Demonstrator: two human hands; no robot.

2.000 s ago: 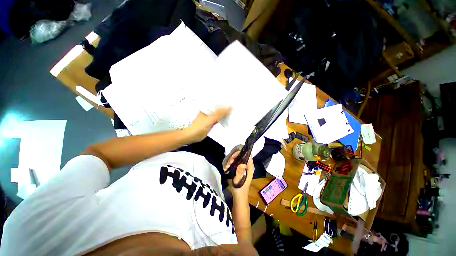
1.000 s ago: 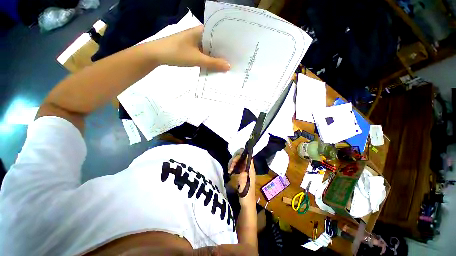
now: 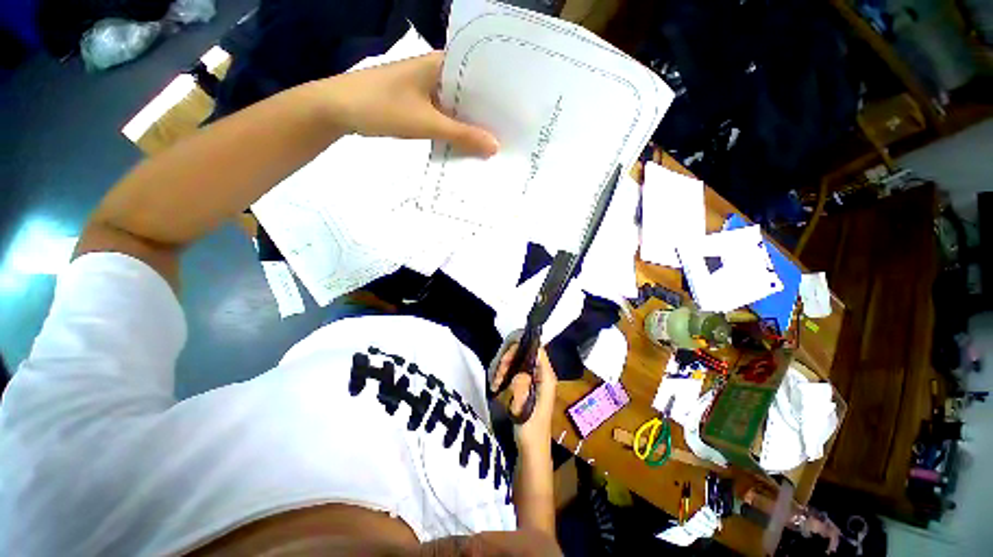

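Observation:
My left hand (image 3: 441, 114) grips the left edge of a white paper pattern sheet (image 3: 550, 120) with dashed curved lines and small writing, thumb on its face, held raised above the table. My right hand (image 3: 525, 383) holds large black tailor's shears (image 3: 553, 285) by the handles. The blades point up and right, at the sheet's lower right edge; one blade shows beside the paper, the rest is hard to make out. More white pattern paper (image 3: 338, 223) with thin lines lies below the raised sheet, over dark fabric (image 3: 452, 310).
On the wooden table (image 3: 642, 370) lie a pink-screened phone (image 3: 598, 408), small yellow-green scissors (image 3: 653, 440), a glass jar (image 3: 666, 325), a green box (image 3: 738, 413) and a white card (image 3: 732, 269) on a blue folder (image 3: 784, 285). Dark fabric (image 3: 316, 54) heaps at the far side.
My left hand has moved up and lifted the pattern sheet, whose lined face now shows. The shears tilted upright, then leaned right again with their blades at the sheet's edge.

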